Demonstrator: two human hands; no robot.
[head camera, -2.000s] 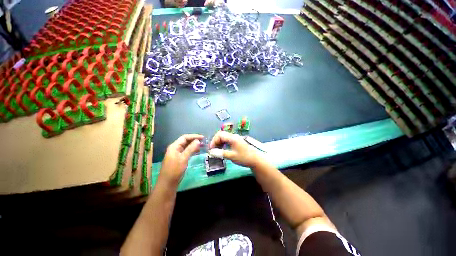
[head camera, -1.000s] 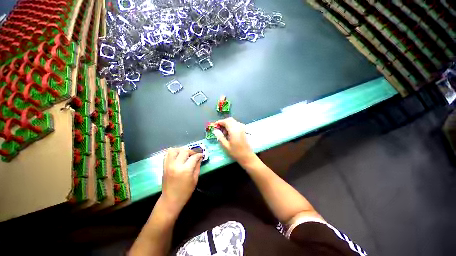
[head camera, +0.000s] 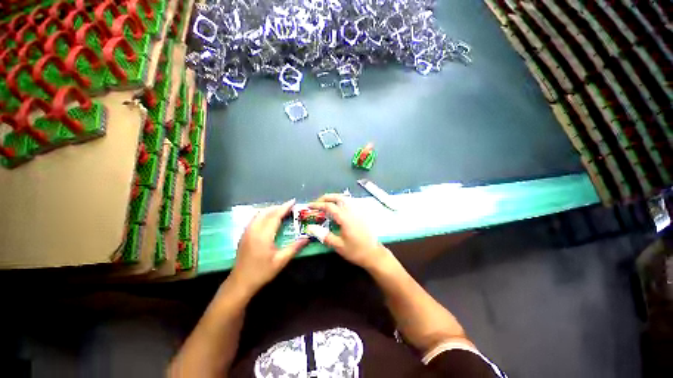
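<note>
A green board with a red loop (head camera: 311, 216) sits at the bench's front edge, over a pale square frame; the black block under it is mostly hidden. My right hand (head camera: 347, 230) grips the board, thumb and fingers on it, a white patch on a fingertip. My left hand (head camera: 264, 238) is curved around the left side, thumb and fingers apart; whether it holds the frame or block is unclear. Another green board with red loop (head camera: 364, 157) lies on the mat beyond. Two loose square frames (head camera: 330, 137) lie to its left.
A large heap of square frames (head camera: 317, 37) covers the far mat. A slim pale tool (head camera: 376, 194) lies near the front edge. Cardboard stacks with red-green rows stand left (head camera: 74, 199) and right (head camera: 568, 125). The green bench edge (head camera: 472, 203) runs across the front.
The green board my right hand held beside the block is now over it. My left hand has opened around the block's left side. The view has shifted, and the pale tool shows clearly.
</note>
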